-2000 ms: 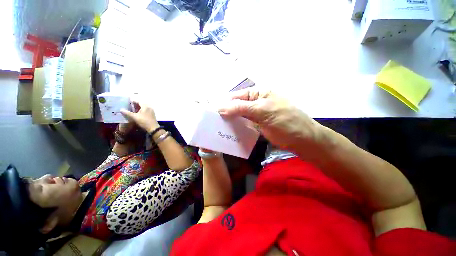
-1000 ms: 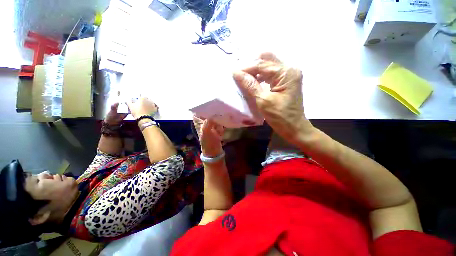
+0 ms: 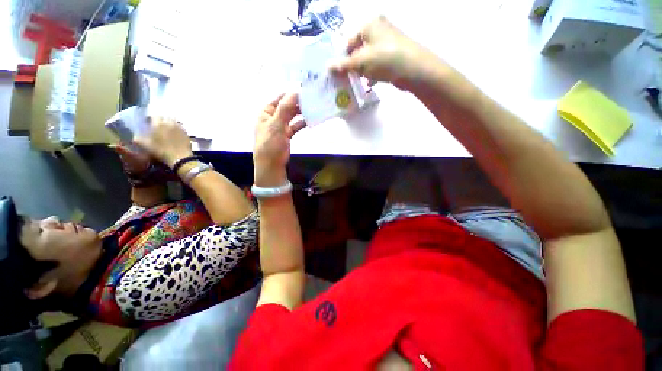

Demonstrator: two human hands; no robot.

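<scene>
A small white gift box [image 3: 323, 83] with a round yellow mark near its lower corner is held up over the table's front edge. My right hand [image 3: 377, 54] pinches its upper right side between thumb and fingers. My left hand [image 3: 278, 130], with a white bracelet on the wrist, is at the box's lower left side with its fingers on the edge. The box's far side is hidden, and glare washes out part of its outline.
A folded yellow sheet [image 3: 595, 117] and white boxes [image 3: 594, 27] are on the table at right. Clear plastic with dark cables [image 3: 313, 20] lies at the back. At left, a person in patterned clothing [image 3: 190, 267] holds a white item near a cardboard carton [image 3: 103, 85].
Both hands and the box have moved up and away from my body. The box is turned so its yellow-marked face shows. The neighbouring person has lifted a white item.
</scene>
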